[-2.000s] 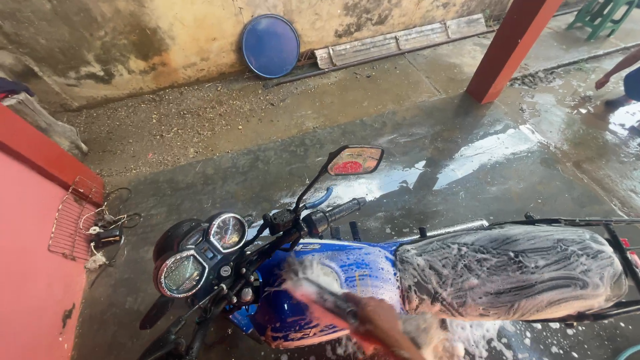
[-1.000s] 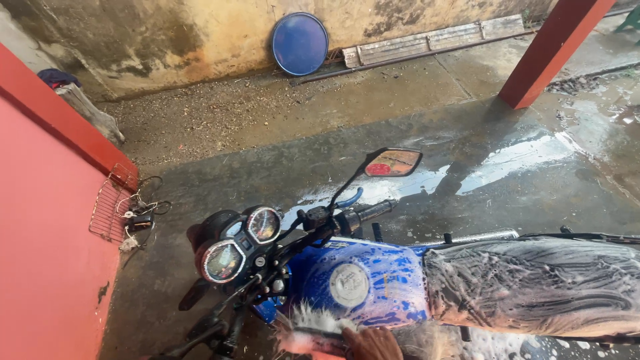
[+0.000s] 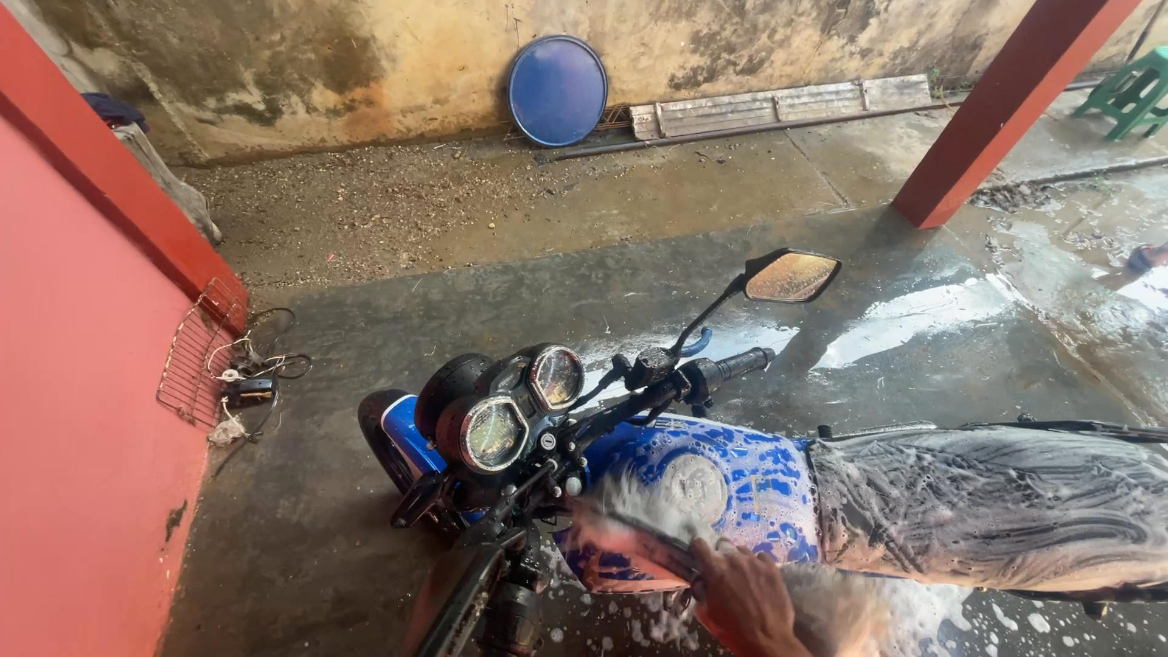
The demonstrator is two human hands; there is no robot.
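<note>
My right hand (image 3: 746, 598) is closed around the dark handle of a brush (image 3: 650, 538). Its pale bristles, blurred, lie against the near side of the motorcycle's blue fuel tank (image 3: 776, 484), just behind the handlebar. Suds streak the tank around its round fuel cap (image 3: 695, 486). Thick foam coats the black seat (image 3: 985, 502) to the right. Ahead of the tank are two round gauges (image 3: 494, 433) and a handlebar grip (image 3: 744, 363) with a wet mirror (image 3: 792, 276) above it. My left hand is out of view.
A red post (image 3: 1013, 114) stands beyond the motorcycle. A pink wall (image 3: 82, 365) rises at left, with a wire rack (image 3: 199, 351) and cables at its foot. By the far wall are a blue round lid (image 3: 557, 91) and a long board (image 3: 785, 107). Foamy water wets the floor.
My right hand and the brush have moved from the near lower edge of the tank up onto its side since one second ago. The fuel cap, covered two seconds ago, is visible.
</note>
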